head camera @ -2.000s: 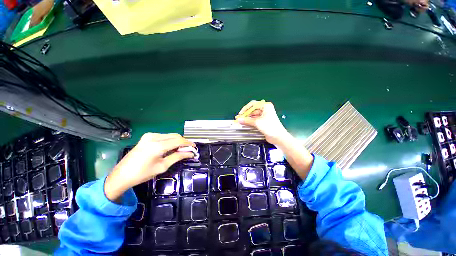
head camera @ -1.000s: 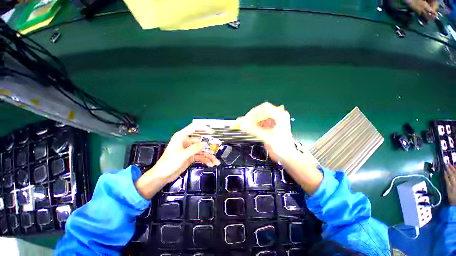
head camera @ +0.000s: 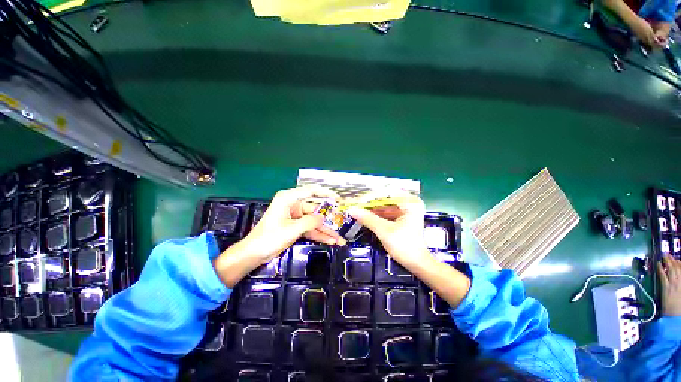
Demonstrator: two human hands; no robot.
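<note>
My left hand (head camera: 291, 222) holds a small electronic module (head camera: 336, 218), dark with silver and orange parts, above the far edge of the black blister tray (head camera: 328, 293). My right hand (head camera: 396, 227) touches the module with its fingertips. Yellow tweezers (head camera: 384, 201) lie across the fingers of my right hand, partly hidden. A striped adhesive sheet (head camera: 358, 181) lies flat just beyond the tray, partly covered by my hands. Any strip between the fingertips is too small to tell.
A spare striped sheet (head camera: 526, 221) lies angled at right, with loose black parts (head camera: 614, 221) and a power strip (head camera: 617, 317) beyond it. A second blister tray (head camera: 63, 250) is at left, below a metal rail (head camera: 89, 145) with cables. Another person's hand (head camera: 670, 283) is at far right.
My right hand has moved from the striped sheet to the module. My left hand has brought the module right from the tray's left part. The view has shifted, and a person's hand has appeared at far right.
</note>
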